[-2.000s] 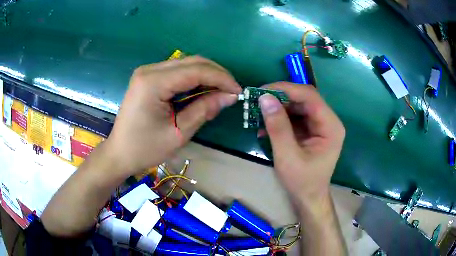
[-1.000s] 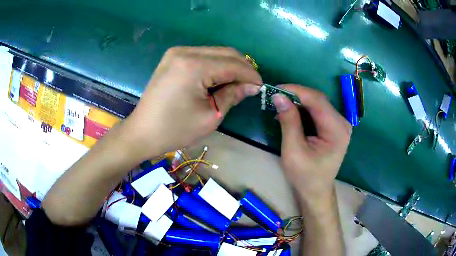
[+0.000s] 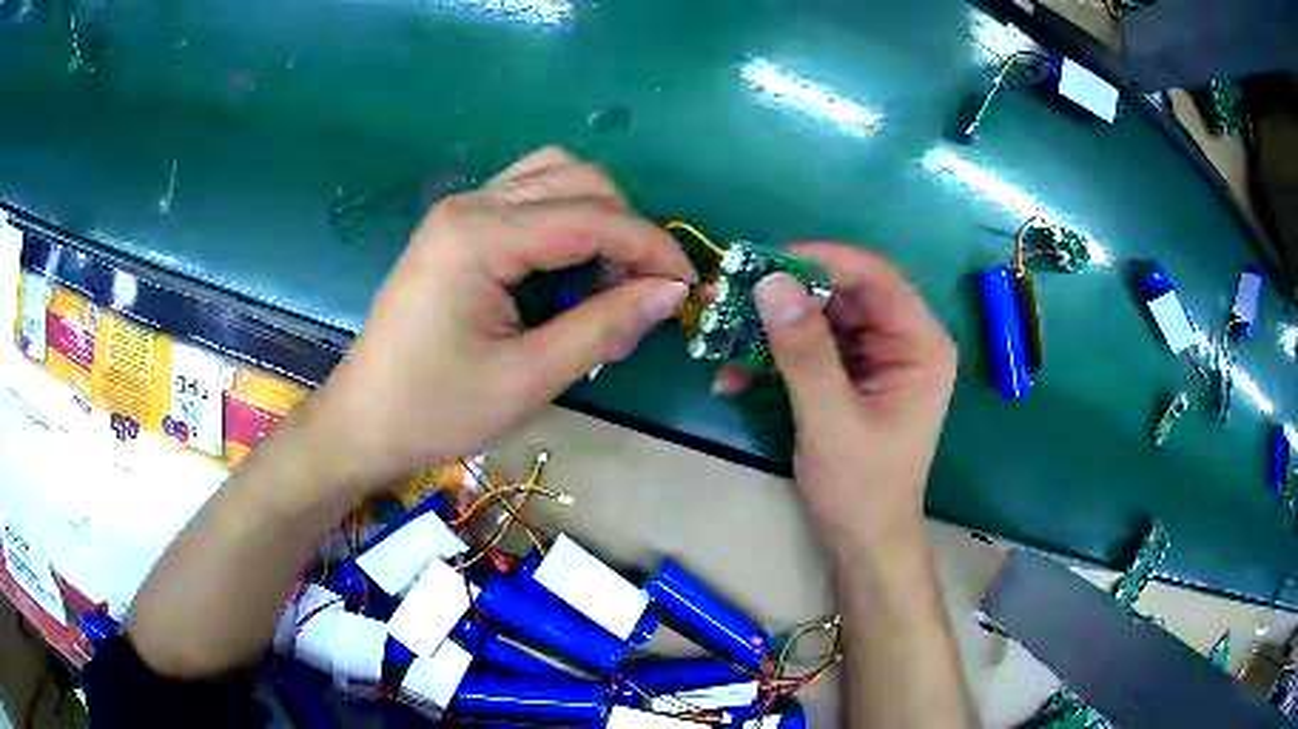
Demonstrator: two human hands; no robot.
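Note:
My right hand [image 3: 868, 370] holds a green circuit board panel [image 3: 755, 296] between thumb and fingers, with its pale sockets facing left. A yellow wire [image 3: 695, 234] arches to the top socket end of the panel. My left hand [image 3: 498, 306] has thumb and index finger pinched at the wires, close to the panel's left edge. A dark blue part shows in shadow under the left fingers; most of it is hidden. The plug tips are too small to tell.
Blue battery packs [image 3: 548, 627] with white pads and loose leads are heaped in front. The green belt [image 3: 470, 86] carries wired packs, one blue pack [image 3: 1008, 331] at right. A grey metal bracket [image 3: 1125, 641] stands lower right. Printed sheeting [image 3: 128, 413] lies left.
The yellow wire now shows arched at the panel's top socket. The left fingertips have moved slightly off the panel edge. Both hands have shifted a little left since the last frame.

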